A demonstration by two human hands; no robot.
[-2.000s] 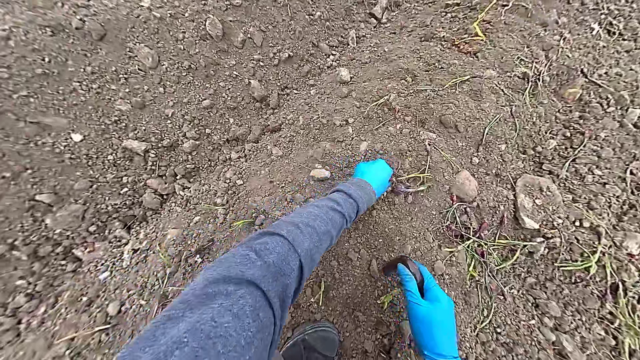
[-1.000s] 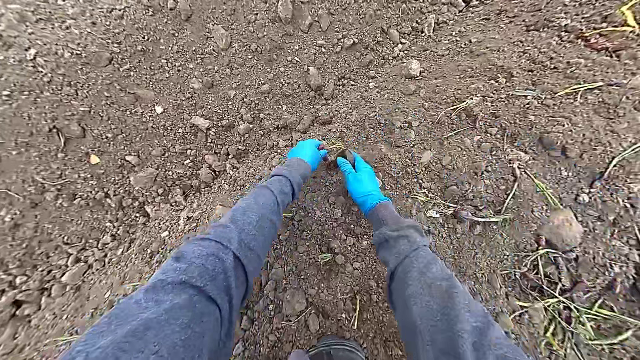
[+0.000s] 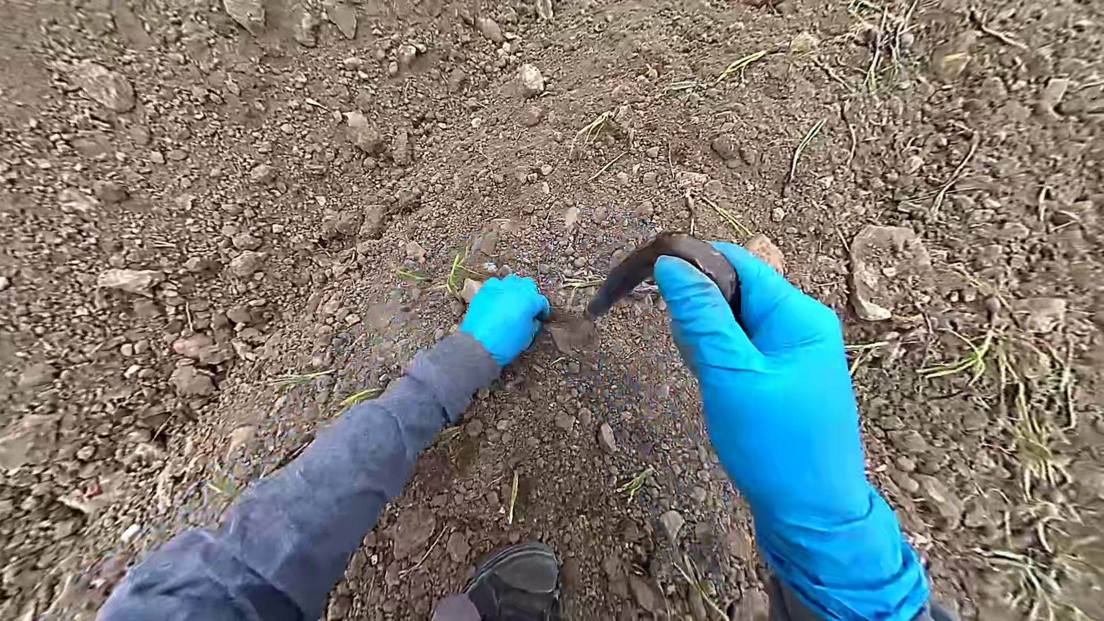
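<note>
My left hand [image 3: 506, 319], in a blue glove, is low at the soil with its fingers closed; what lies inside them is hidden. Beside its fingertips is a small brown clod or stone [image 3: 573, 334]. Nearer to the camera, my right hand [image 3: 768, 345], also gloved in blue, grips a dark curved object [image 3: 668, 259] between thumb and fingers. Its narrow end points down and left toward the ground near my left hand. I cannot tell exactly what it is.
Rough brown soil with many stones surrounds my hands. A larger flat stone [image 3: 884, 267] lies to the right, near wilted green stalks [image 3: 970, 358]. Small green sprouts [image 3: 455, 269] stand just above my left hand. My dark shoe [image 3: 517, 582] is at the bottom edge.
My right hand was beside my left at the soil a second ago; now it is raised and apart, with the dark curved object plainly showing. The view has shifted.
</note>
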